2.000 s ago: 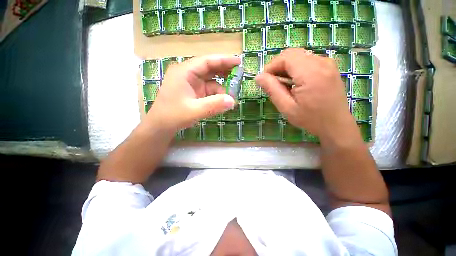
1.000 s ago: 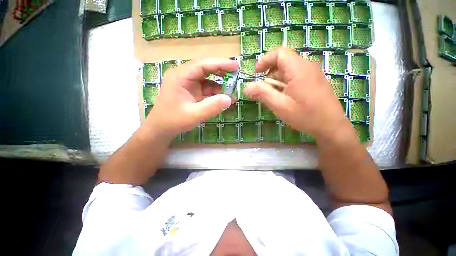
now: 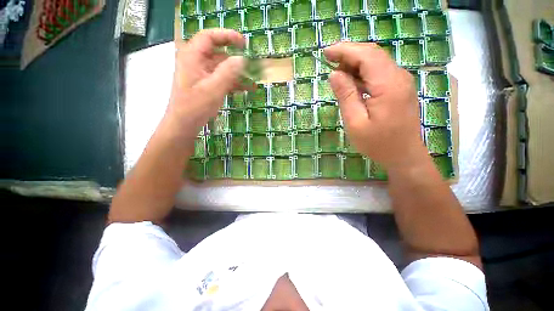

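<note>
Green square pieces point(image 3: 280, 144) lie in close rows on a brown cardboard sheet point(image 3: 278, 70), whose bare strip shows between my hands. My left hand point(image 3: 209, 76) is over the left part of the rows and holds a blurred green square piece point(image 3: 253, 68) between thumb and fingers. My right hand point(image 3: 376, 97) is over the right part of the rows, with thumb and index finger a little apart. A thin curved line shows by its fingertips; I cannot tell whether it is a held tool or a piece edge.
A white shiny pad point(image 3: 291, 199) lies under the cardboard. Brown cardboard layers point(image 3: 534, 133) stand at the right, with green pieces point(image 3: 545, 45) on top. At the far left are red-looped boards point(image 3: 61, 18) on cardboard, a wrapped pale strip point(image 3: 134, 17) and a white heap point(image 3: 11, 13).
My left hand has moved up and left with the piece, away from my right hand. My right hand has shifted slightly. The bare cardboard strip now looks shorter, and the sheet has shifted slightly.
</note>
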